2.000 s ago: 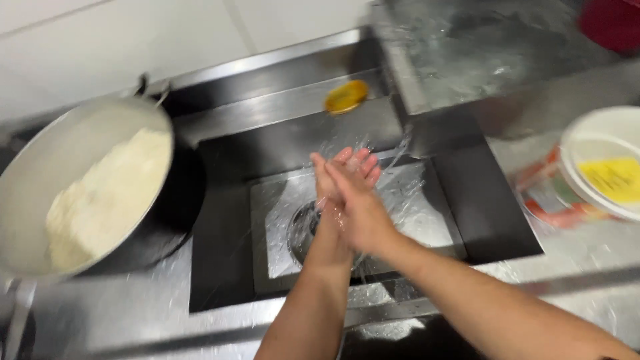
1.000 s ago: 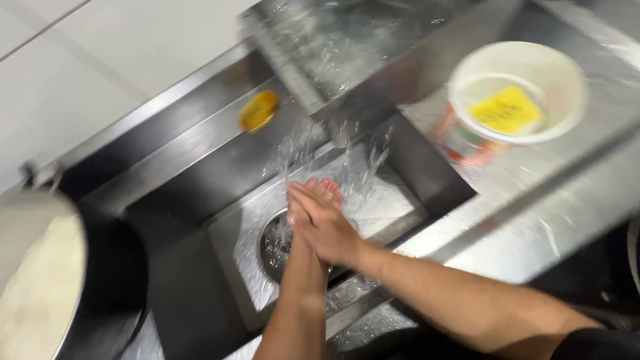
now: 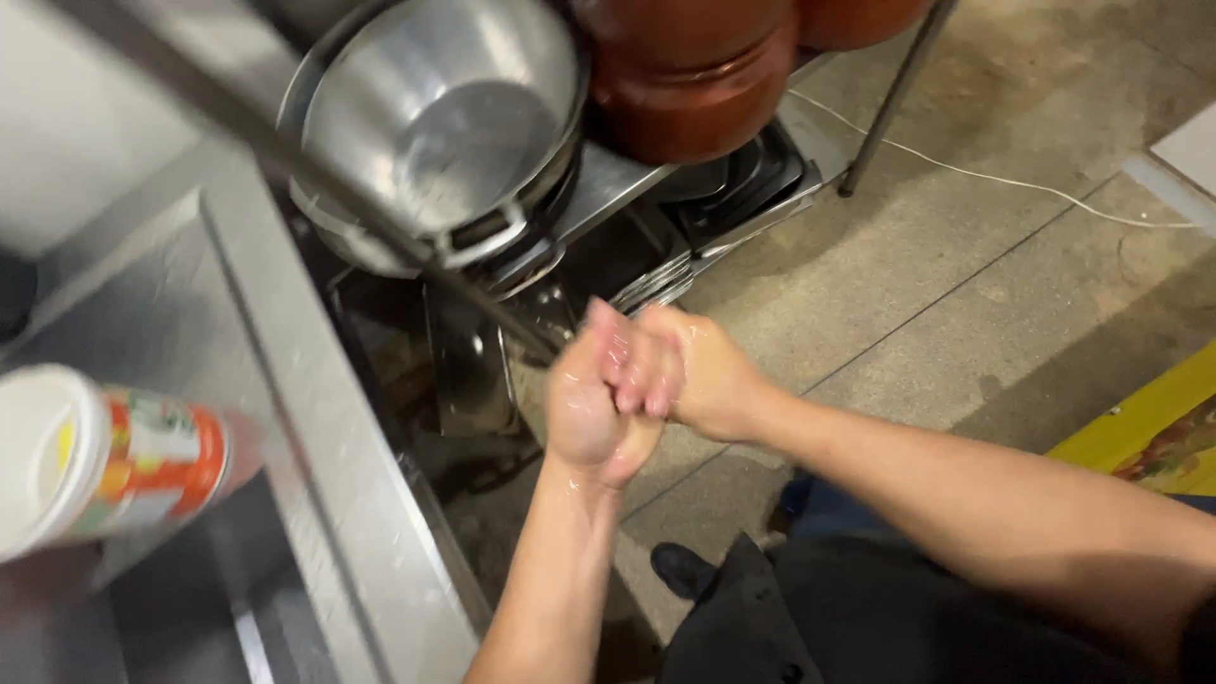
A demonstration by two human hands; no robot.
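Note:
My left hand (image 3: 594, 404) and my right hand (image 3: 708, 375) are wet and clasped together at the middle of the view, with fingers curled against each other. I see no object between them, though the inner palms are partly hidden. Both hands are over the floor, to the right of the steel counter's edge. To their left, a white plastic bucket (image 3: 157, 461) with an orange and green printed label and a yellow note inside is on the steel counter (image 3: 313, 494).
Large metal pots (image 3: 475, 142) and a reddish-brown vessel (image 3: 684, 85) stand on a rack beyond my hands. Trays (image 3: 750, 190) lie lower down. A thin metal leg (image 3: 898, 100) and a white cable (image 3: 997, 178) are on the concrete floor (image 3: 912, 275). A yellow printed panel (image 3: 1159, 418) is at right.
The view has swung far to the right, away from the sink. My hands have left the running water over the basin and are now clasped beside the counter.

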